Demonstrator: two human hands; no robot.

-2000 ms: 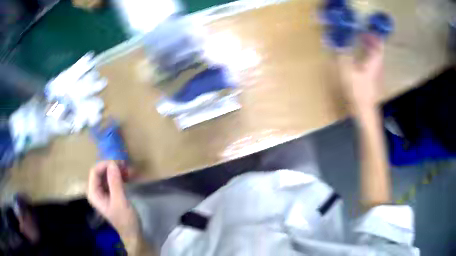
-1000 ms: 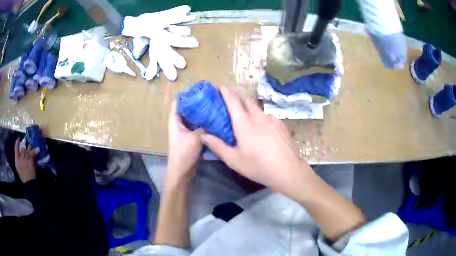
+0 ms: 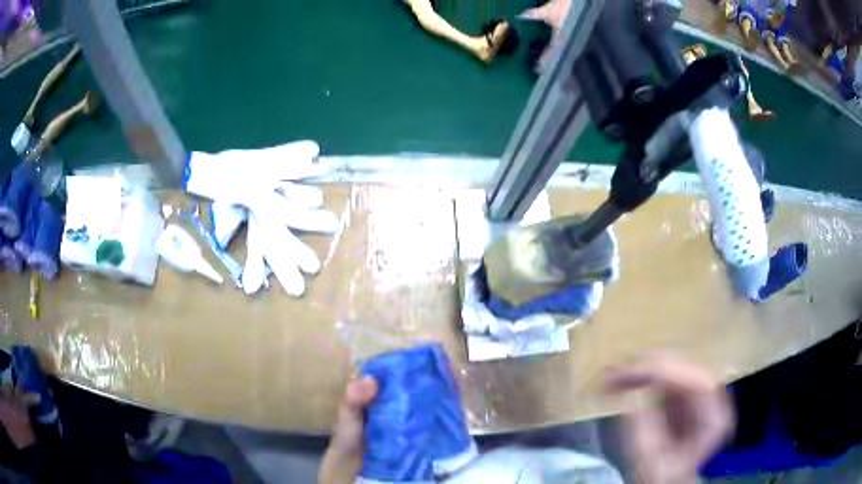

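My left hand [image 3: 352, 421] holds a blue shorts part [image 3: 414, 411] upright at the bench's front edge, left of the lever press; only the thumb side of the hand shows. My right hand [image 3: 676, 411] is blurred, at the front edge to the right of the press, with the fingers partly bent; I see nothing in it. The press pad [image 3: 548, 265] sits over the blue padded press base [image 3: 543, 302] on a white sheet. The press handle [image 3: 730, 198], wrapped in white spotted material, slants down to the right.
White work gloves [image 3: 269, 213], a small white bottle [image 3: 184, 252] and a white box [image 3: 111, 227] lie left. More blue parts [image 3: 38, 222] are at the far left; another part [image 3: 784, 267] is beside the handle. Tan legs [image 3: 458, 33] lie on the green belt [image 3: 321, 85]. Neighbour's hand [image 3: 14, 416] shows lower left.
My right hand has left the blue part and moved right, while my left hand still holds the part. The view has shifted, showing more of the belt and press.
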